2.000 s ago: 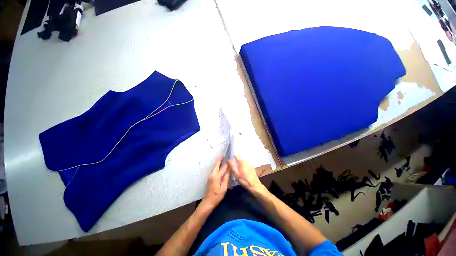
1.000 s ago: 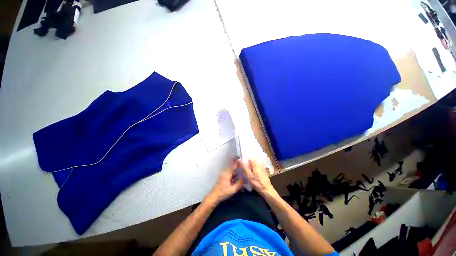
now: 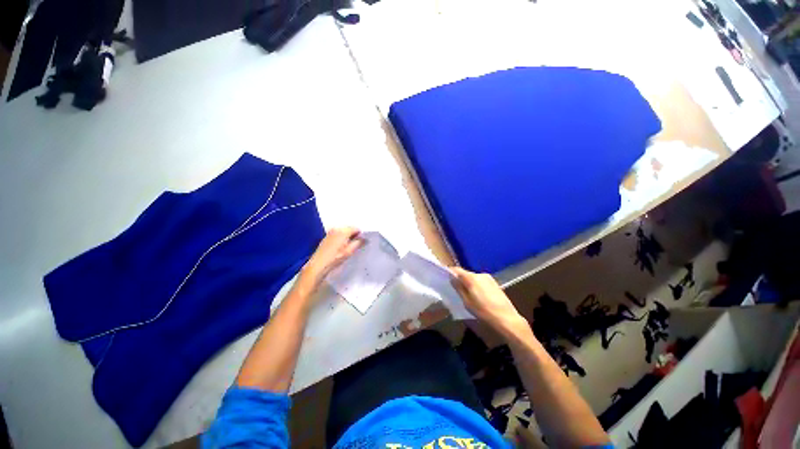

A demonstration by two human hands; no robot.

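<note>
My left hand [image 3: 338,249] holds a pale, squarish paper sheet [image 3: 366,274] by its upper left corner, over the table near the front edge. My right hand [image 3: 476,291] holds a second pale sheet [image 3: 430,276] by its right end. The two sheets lie close side by side; whether they are joined cannot be told. Any writing is too faint to read. The sleeveless blue sample garment [image 3: 189,263] with thin pale piping lies flat to the left. The thick stack of blue fabric [image 3: 526,162] with a curved far edge lies to the right.
The white table [image 3: 237,105] has dark fabric pieces [image 3: 184,26] and bundled dark items [image 3: 79,79] at the far left. Worn brown board shows near the stack. Dark scraps [image 3: 561,333] cover the floor at right, beside a white-walled bin [image 3: 702,368].
My hands were together on the folded paper and have moved apart, left hand to the far left, right hand to the right. The paper now shows as two spread sheets. The view has shifted.
</note>
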